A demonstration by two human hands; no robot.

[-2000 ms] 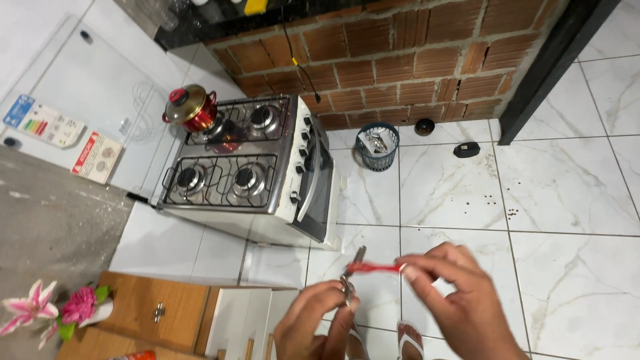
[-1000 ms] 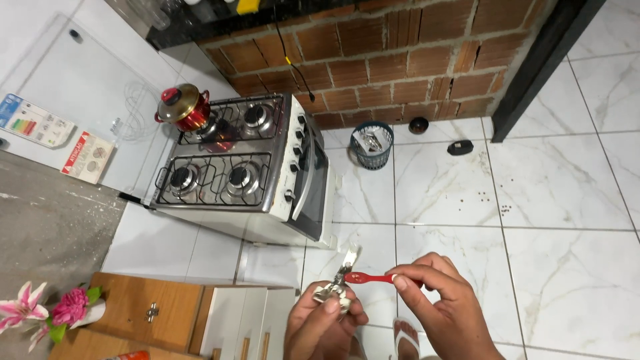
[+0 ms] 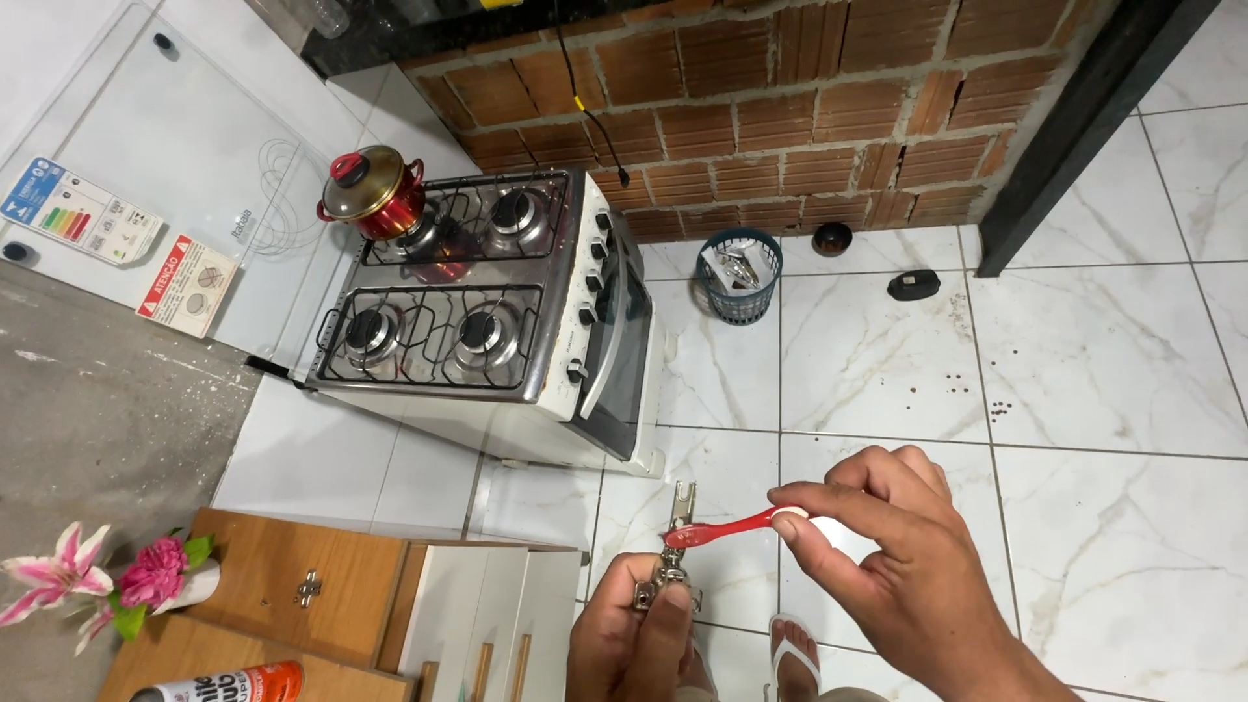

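My left hand [image 3: 634,624], at the bottom centre, grips a metal concealed cabinet hinge [image 3: 673,575], whose slotted arm points up past the fingertips. Between thumb and forefinger, my right hand [image 3: 887,546] holds a red toothbrush [image 3: 721,528] by its pale-tipped end. The brush's head touches or overlaps the hinge's middle; its bristles are hidden. Another metal hinge [image 3: 309,589] lies on the wooden cabinet top at lower left.
A gas stove [image 3: 468,292] with a red pot [image 3: 375,193] stands ahead. Beyond it are a plastic basket [image 3: 739,297], a small dark bowl [image 3: 832,239] and a black object [image 3: 914,285] on the floor. A spray can [image 3: 234,685] and flowers [image 3: 156,573] are at lower left.
The hinge has turned in my left hand since a second ago, its arm now more upright. My right hand keeps the red toothbrush at it.
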